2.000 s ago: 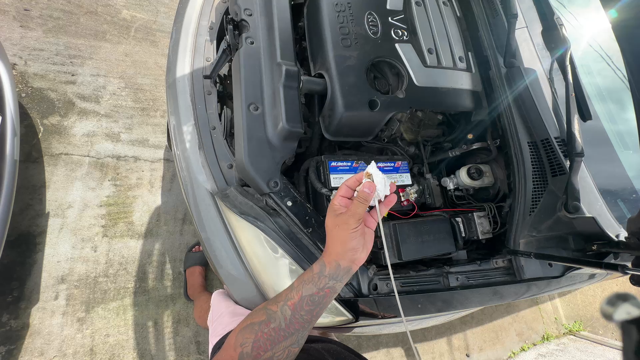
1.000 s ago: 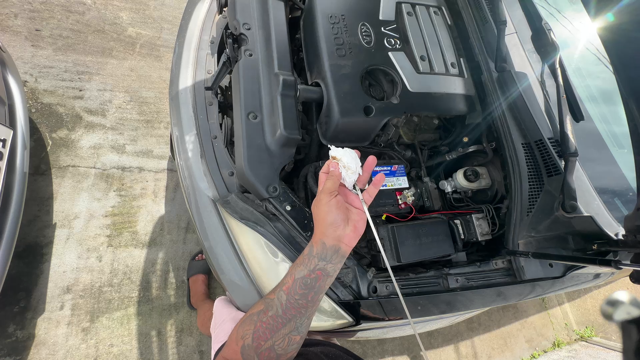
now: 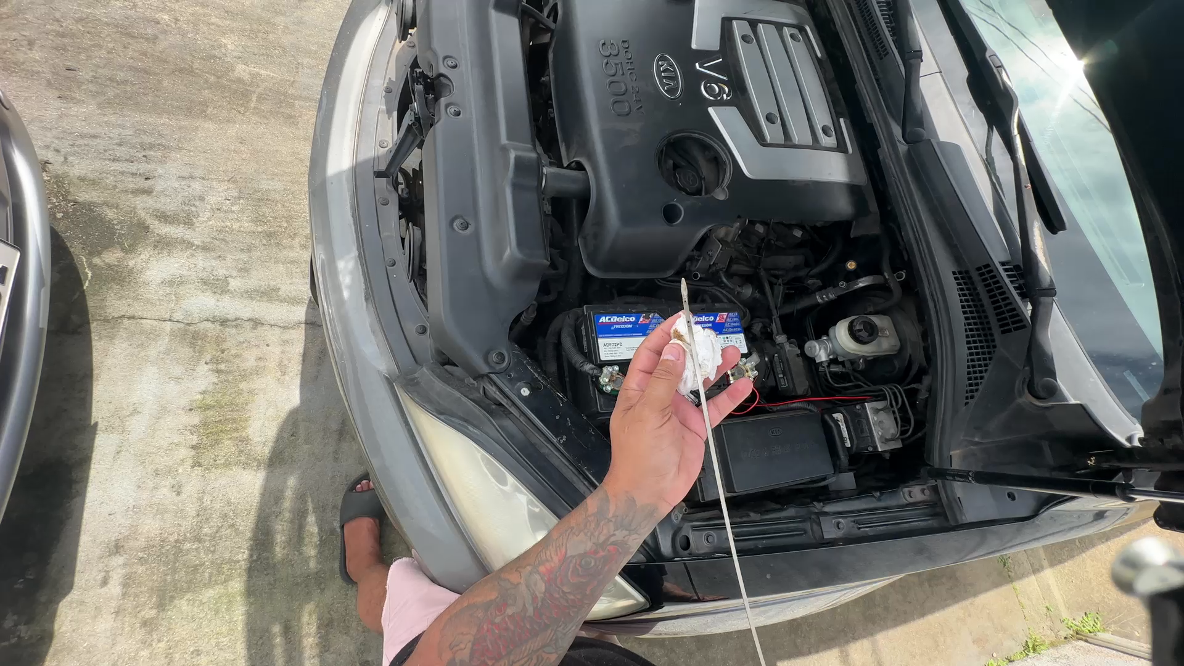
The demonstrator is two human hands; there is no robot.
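Note:
My left hand, its tattooed forearm reaching in from the bottom, pinches a crumpled white wipe with brownish stains between thumb and fingers. A thin metal dipstick passes across the front of the wipe and the palm side of the hand. Its flat tip points up, just above the wipe, and its other end leaves the frame at the bottom. My right hand is out of view. Behind the fingers sits the car battery with its blue and white label, below the black V6 engine cover.
A brake fluid reservoir, a black fuse box and a red wire lie right of the hand. The headlight and bumper are at left. A hood strut crosses the right side. Another car edges in at far left.
The dipstick's end met the wipe in the earlier frames; now its tip shows above the wipe. The left hand has stayed over the battery, still holding the wipe.

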